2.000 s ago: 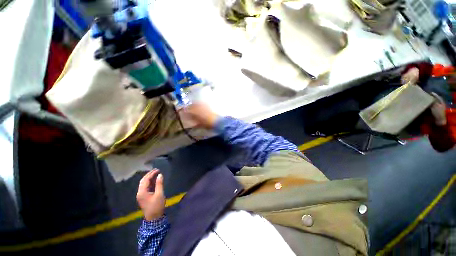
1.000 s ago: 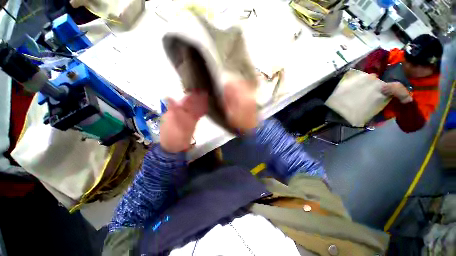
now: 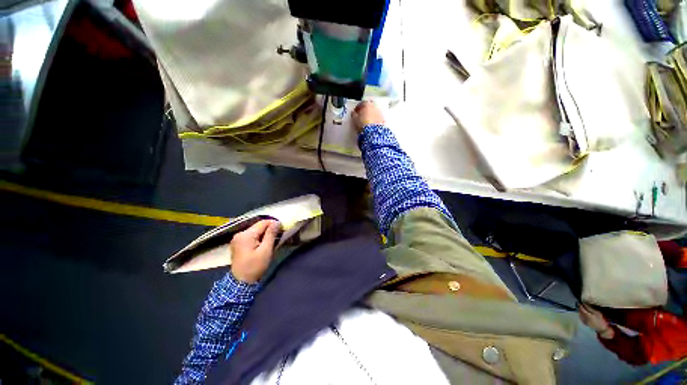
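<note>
My left hand [image 3: 254, 250] grips a beige bag body [image 3: 211, 244] by its opening edge, held low in front of me over the floor. The bag's mouth is partly open and yellow shows at its right end. My right hand [image 3: 367, 115] is at the base of the fastener press [image 3: 339, 53], at the table edge. Its fingertips are small and partly hidden, so I cannot tell whether they hold anything. A black cable [image 3: 322, 135] hangs from the press.
A stack of bags [image 3: 226, 60] with yellow edges lies left of the press. Loose bags [image 3: 512, 105], one with a dark zipper, lie to the right. A seated person in orange holds a bag [image 3: 624, 269] at the lower right. Small green tools [image 3: 654, 197] lie at the table edge.
The bag was up in front of both hands over the table; now it is lower left in my left hand. My right hand has let go of it and moved to the press base.
</note>
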